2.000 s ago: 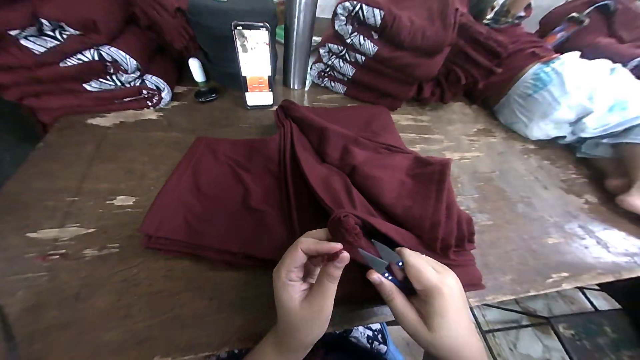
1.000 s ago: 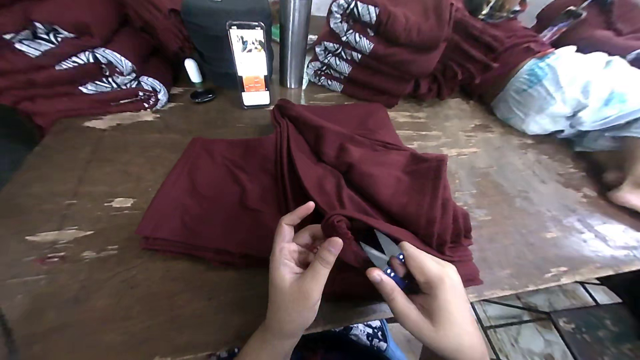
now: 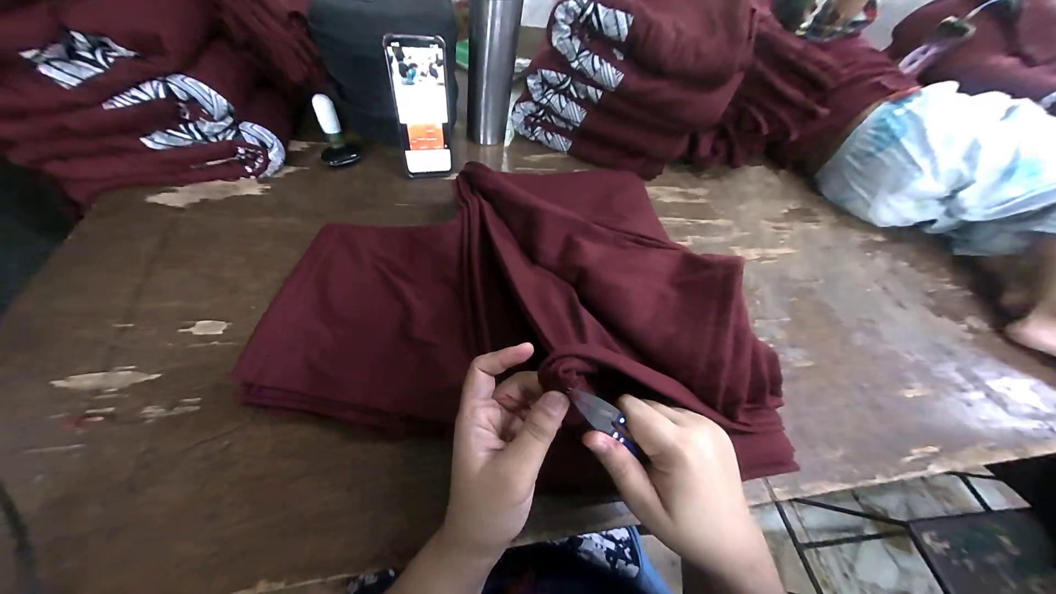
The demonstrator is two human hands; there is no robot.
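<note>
Folded maroon fabric (image 3: 388,305) lies in a loose pile on the wooden table. My left hand (image 3: 507,437) pinches a bunched edge of this fabric between thumb and fingers, with the index finger raised. In my right hand (image 3: 676,462) are small thread snips (image 3: 602,414) with blue handles. Their blades look closed together, and the tips touch or nearly touch the bunched fabric beside my left thumb.
Stacks of maroon garments with white prints (image 3: 190,107) stand along the back. Near them are a lit phone (image 3: 421,107), a steel tumbler (image 3: 492,74) and a small white-topped object (image 3: 327,115). At right, a person in a diaper (image 3: 932,165) lies on the worn wooden table (image 3: 124,313).
The snips' blades, spread apart two seconds ago, have come together. Their tips now point at the bunched edge by my left thumb.
</note>
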